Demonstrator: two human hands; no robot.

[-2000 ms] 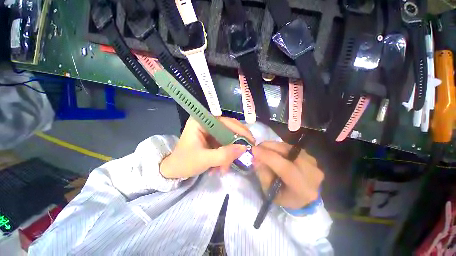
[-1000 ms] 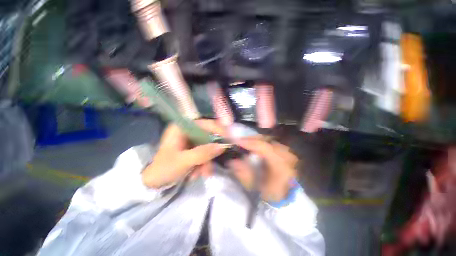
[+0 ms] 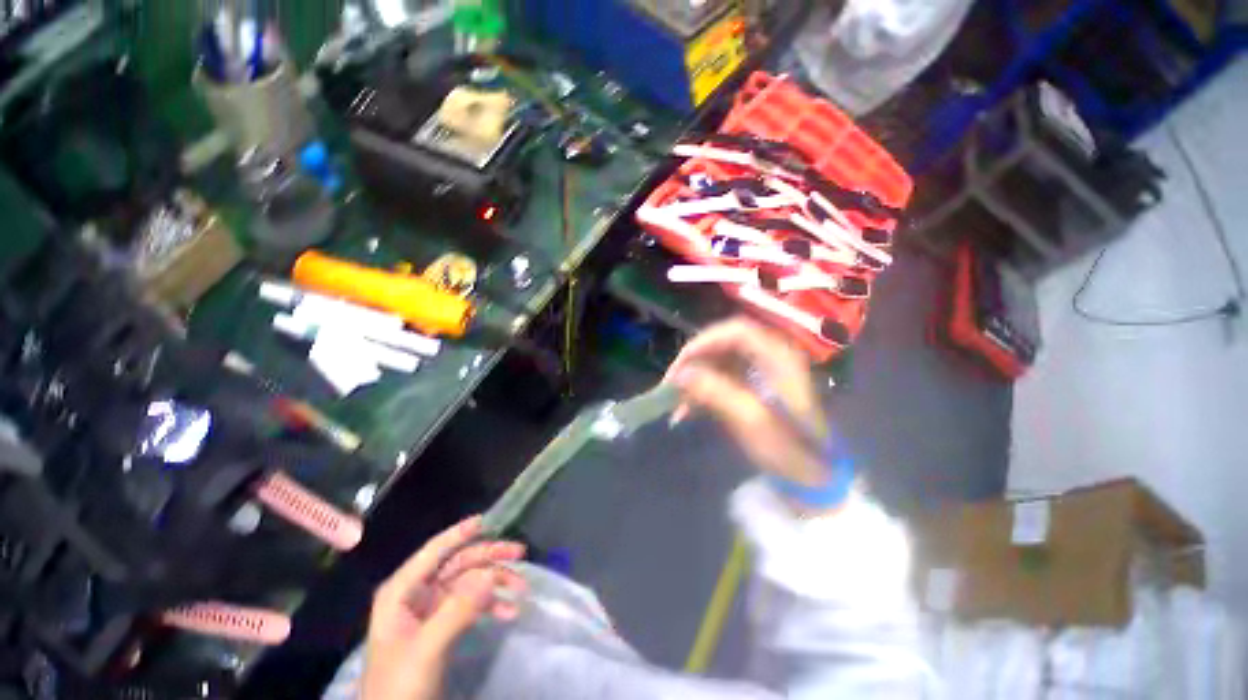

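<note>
A green-strapped smartwatch [image 3: 606, 423] is stretched out between my hands above the floor, in front of the bench edge. My left hand [image 3: 445, 602] holds one end of the green strap [image 3: 548, 465] at the lower middle. My right hand [image 3: 750, 390] holds the other strap end, further up and to the right. The watch hangs face blurred between them. Whether my right hand still holds the slim dark stick cannot be told.
The green bench [image 3: 554, 205] runs along the left, with an orange-handled tool [image 3: 383, 293], white sticks [image 3: 363, 335] and pink straps [image 3: 308, 509] near its edge. Beyond my right hand is a red crate [image 3: 821, 137] of white-strapped pieces. A cardboard box [image 3: 1054, 547] stands at lower right.
The view has swung right, bringing the red crate into view. My right hand has moved from the watch case to the strap's end, and the watch is now stretched out between both hands.
</note>
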